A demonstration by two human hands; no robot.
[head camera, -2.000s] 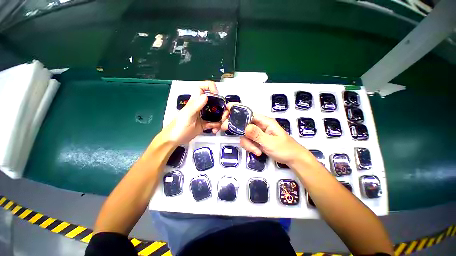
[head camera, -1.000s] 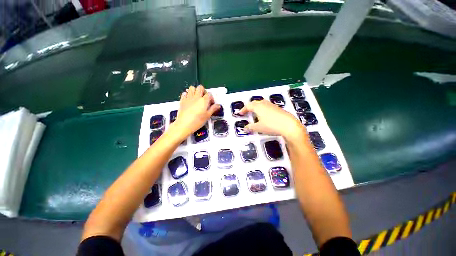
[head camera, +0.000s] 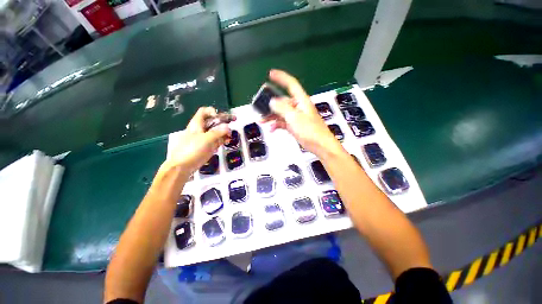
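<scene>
The white foam tray (head camera: 255, 237) lies tilted in front of me, with rows of small black rounded-square watch heads. My left hand (head camera: 199, 140) holds a watch head (head camera: 218, 120) on edge above the tray's far left part. My right hand (head camera: 297, 116) holds another watch head (head camera: 265, 100), blurred, raised over the tray's far edge. A watch head (head camera: 332, 203) in the near row shows coloured marks on its screen, and another lit one (head camera: 235, 158) sits below my left hand. My hands and forearms hide some pockets.
The tray lies on a green bench (head camera: 475, 142). A thick white stack (head camera: 27, 208) stands at the left. Small pale scraps (head camera: 173, 102) lie beyond the tray. A grey-white post (head camera: 383, 44) rises behind the tray's right side. Yellow-and-black floor tape (head camera: 475, 270) shows at lower right.
Both hands were down at the tray's far rows a second ago; now they are raised, each with a watch head. The left hand has moved left. The view has shifted slightly.
</scene>
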